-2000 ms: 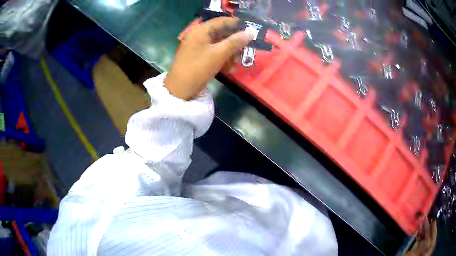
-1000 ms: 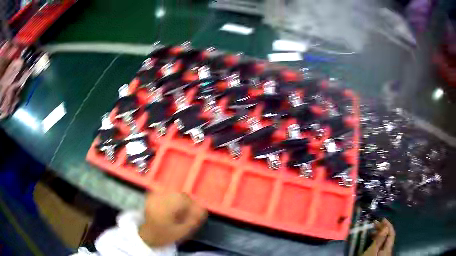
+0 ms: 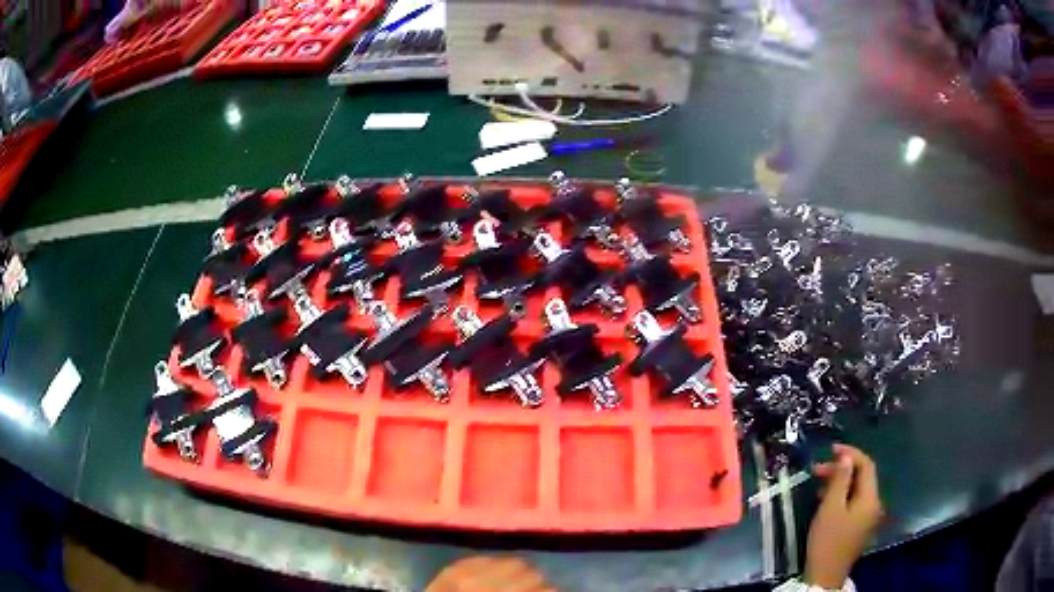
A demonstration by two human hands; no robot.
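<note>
A red-orange foam tray (image 3: pixel 462 517) lies on the bench. Black units with silver clips (image 3: pixel 497 353) fill its rear rows, and two more sit at the left end of the front row, one with a white patch (image 3: pixel 234 419). The other front-row pockets (image 3: pixel 503 468) are empty. My right hand (image 3: pixel 847 509) is right of the tray's front corner, just below the clip pile (image 3: pixel 809 312), fingers bent; whether it holds a clip is unclear. My left hand (image 3: pixel 491 575) is at the bottom edge in front of the tray, mostly cut off, its fingers hidden.
White tape strips (image 3: pixel 780 488) cross beside the tray's right front corner. Behind the tray are white strips (image 3: pixel 509 157), a blue pen (image 3: pixel 581 147) and a pale equipment box (image 3: pixel 566 52) with cable. More red trays (image 3: pixel 289 35) stand back left. Blurred people are at the back right.
My left hand has left the unit at the tray's left end and drawn back to the bottom edge. The view has swung up and levelled. My right hand has stayed near the tray's right front corner.
</note>
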